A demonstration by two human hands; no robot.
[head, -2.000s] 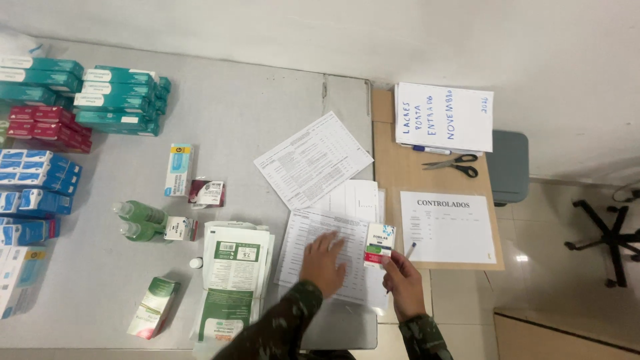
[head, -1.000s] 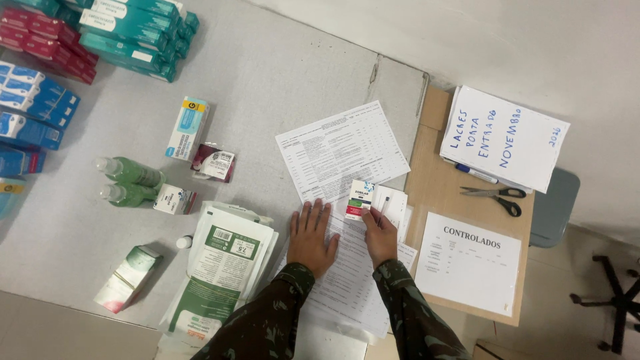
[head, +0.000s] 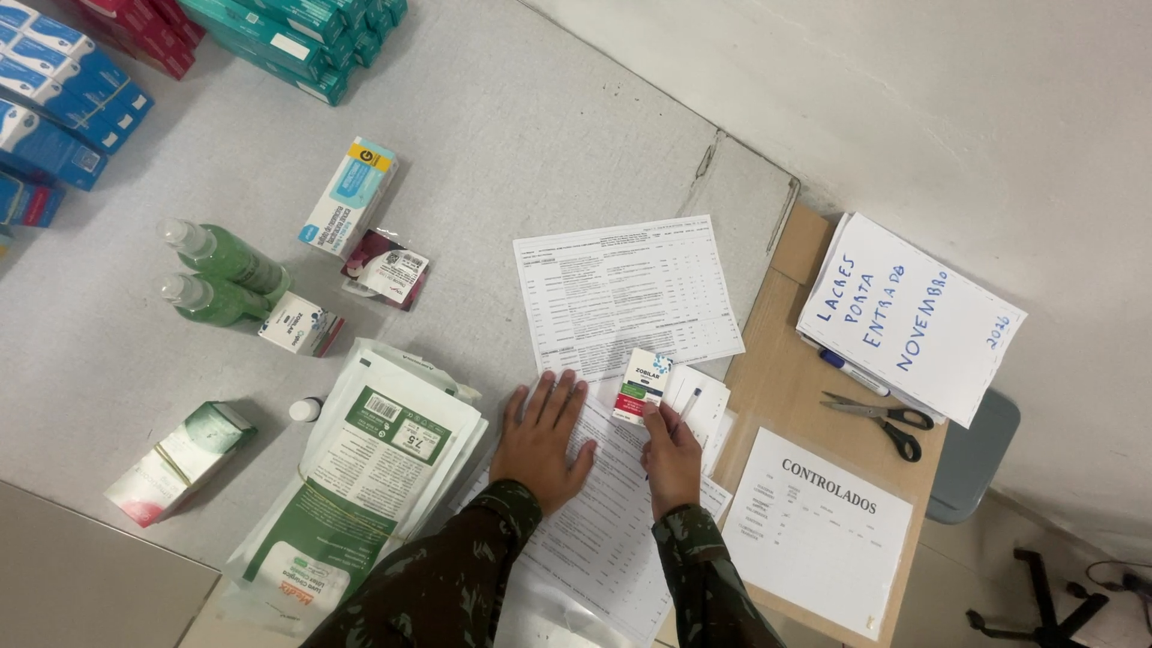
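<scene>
My left hand lies palm down with spread fingers on a printed list, which partly lies under another printed sheet or beside its lower edge. My right hand holds a small white medicine box with green and red bands between thumb and fingers, over the papers. A pen shows just past the box, its lower part hidden by the hand. The upper printed sheet rests above both hands. Left of my left hand lies a stack of green and white surgical glove packets with a rubber band.
Green pump bottles, a white box, a blue-white carton, a maroon-white packet and a banded carton stand left. Stacked teal and blue boxes lie beyond. Scissors, a marker and papers occupy the right.
My left hand has moved from over the list to its left side, and now lies flat. The right hand keeps hold of the medicine box. The view has turned and come closer.
</scene>
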